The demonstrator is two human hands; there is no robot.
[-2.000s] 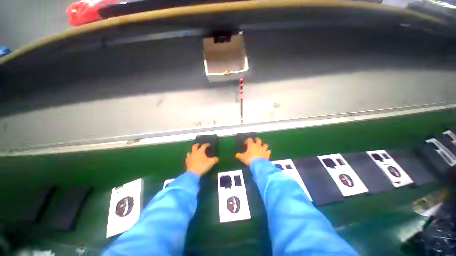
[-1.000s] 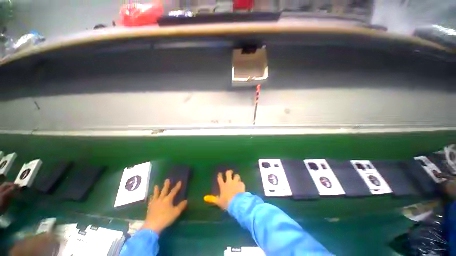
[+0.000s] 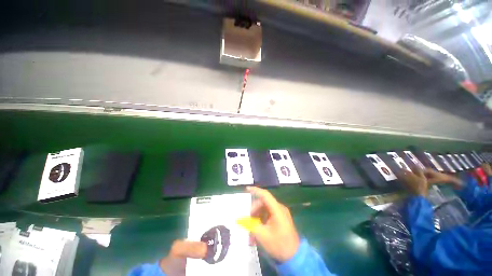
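Observation:
A white printed sleeve point(image 3: 229, 207) with a round dark watch picture is held low in front of me, over the glossy green ledge. My left hand point(image 3: 183, 256) grips its lower left side, cut off partly by the bottom edge. My right hand point(image 3: 272, 223), with a yellow cover on one digit, holds its right edge. Whether it is one sleeve or several cannot be told. Behind it on the green belt lie a dark inner box point(image 3: 181, 175) and another dark box point(image 3: 114, 177). A thick sleeved box point(image 3: 61, 175) lies left of them.
Narrow white printed pieces point(image 3: 284, 166) alternate with dark boxes along the belt to the right. A sleeve stack point(image 3: 40, 250) lies near left. Another worker's blue sleeves point(image 3: 442, 237) and crumpled clear plastic point(image 3: 391, 237) are at right. A small open carton point(image 3: 241, 46) is on the far wall.
My hands have left the two dark boxes on the belt and now hold a white sleeve over the near ledge. The view has shifted to the right.

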